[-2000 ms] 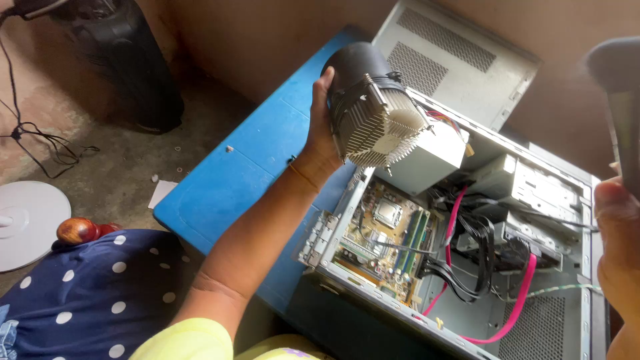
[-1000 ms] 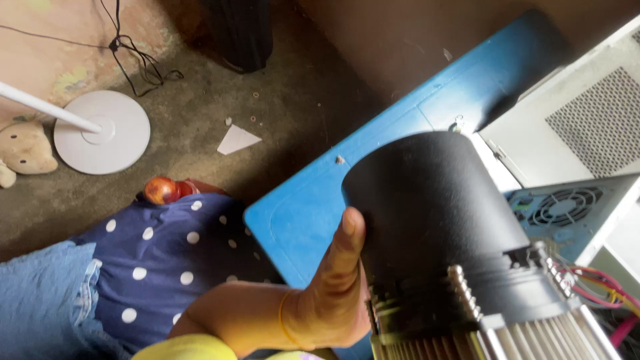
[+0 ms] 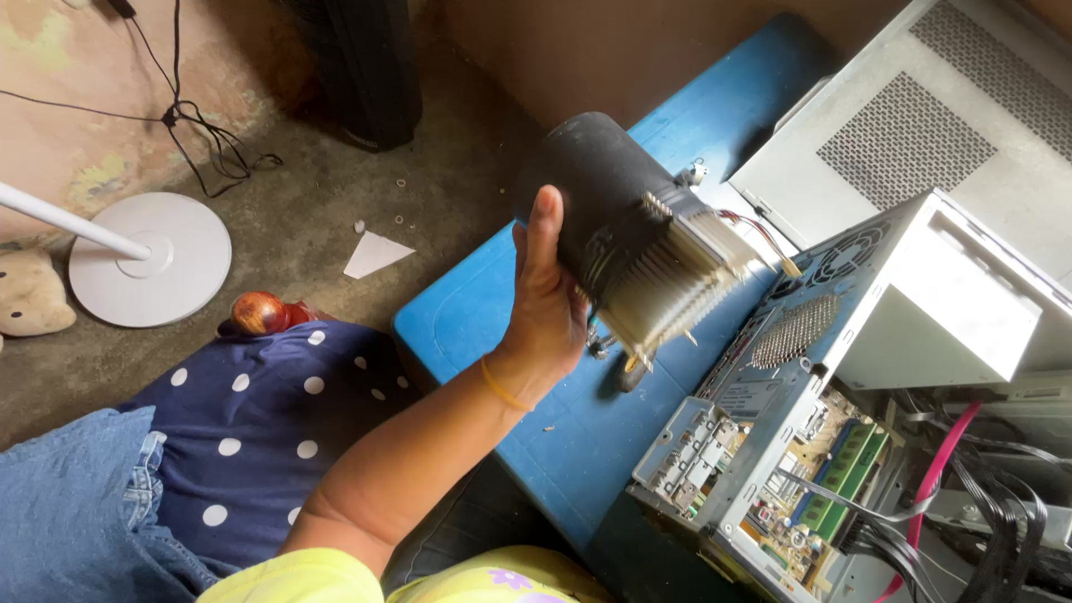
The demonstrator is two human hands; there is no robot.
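Observation:
My left hand (image 3: 548, 293) grips a CPU cooler (image 3: 670, 276) with metal fins and a black round shroud (image 3: 599, 176), held tilted above a blue table. A thin wire with a small connector (image 3: 787, 266) hangs from the cooler. To its right stands an open desktop computer case (image 3: 837, 335) with a power supply box (image 3: 938, 327), green memory modules (image 3: 850, 481) on the motherboard, black cables and a pink cable (image 3: 938, 469). Part of the motherboard is hidden by the case frame. My right hand is out of view.
The blue table (image 3: 469, 310) bears small loose parts near the cooler. Behind the case lies a perforated metal side panel (image 3: 904, 138). On the floor are a white round stand base (image 3: 151, 260), a white scrap (image 3: 377, 254) and tangled black cable (image 3: 213, 138). Polka-dot cloth (image 3: 268, 435) lies at left.
The view has shifted left, then partly back. The cooler, held throughout in my left hand, was over the case two seconds ago and is now over the table. My right hand has left view.

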